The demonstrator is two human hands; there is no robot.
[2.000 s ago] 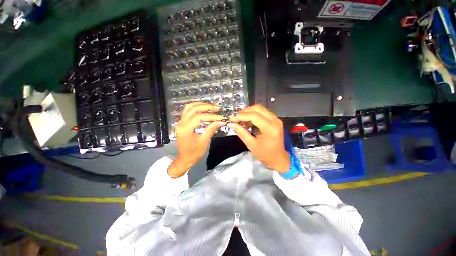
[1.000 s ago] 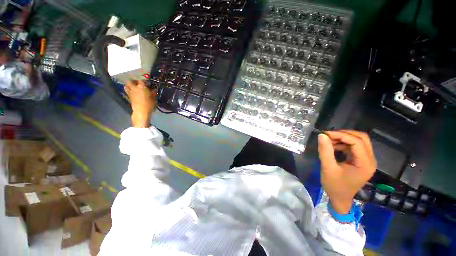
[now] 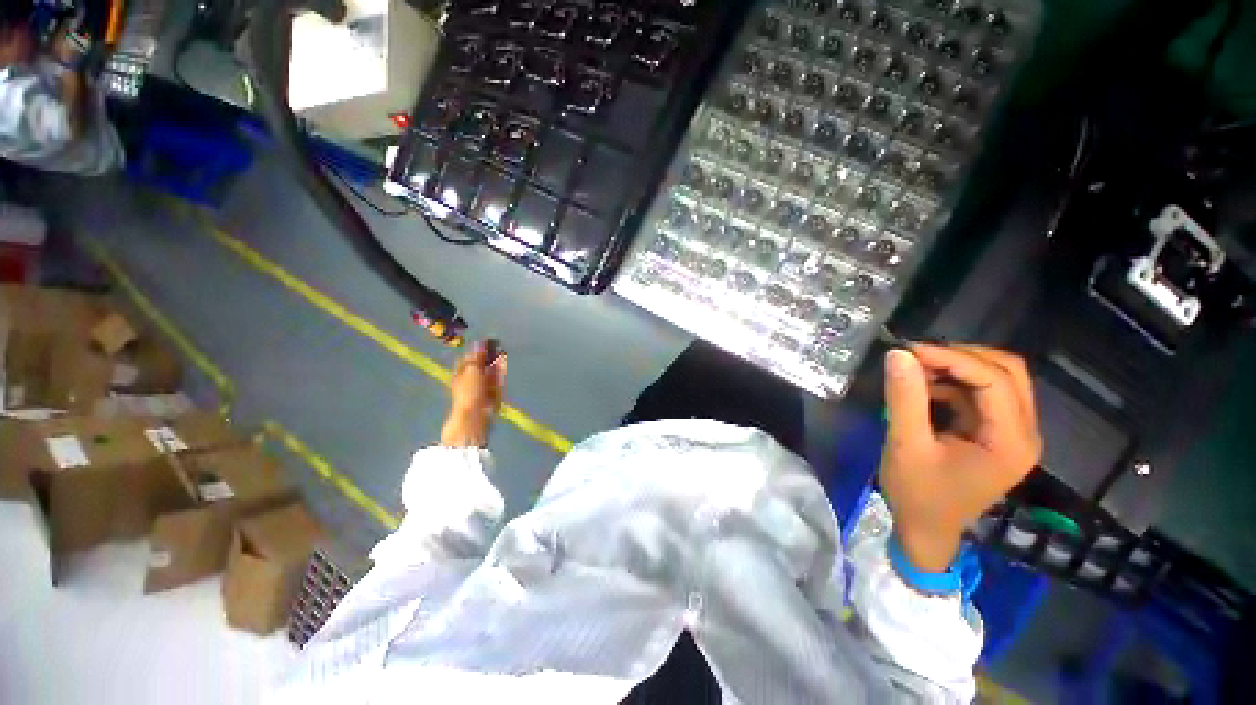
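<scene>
My left hand is just below the brass-coloured tip of the black flexible hose. A small dark module is at its fingertips; its details are too small to tell. My right hand is beside the lower right corner of the clear blister tray. Its thumb and forefinger pinch a thin dark part, which I cannot identify. The clear tray holds many small parts in rows. The black blister tray lies left of it, with dark parts in the upper pockets and several empty lower pockets.
A white box unit stands left of the black tray. The black fixture with its silver-white nest is at right, near a green button. Cardboard boxes are at lower left. Another person's sleeve shows at upper left.
My hands, together over the clear tray two seconds ago, are apart. My left hand went to the white box, then down to the hose tip. The view has turned left.
</scene>
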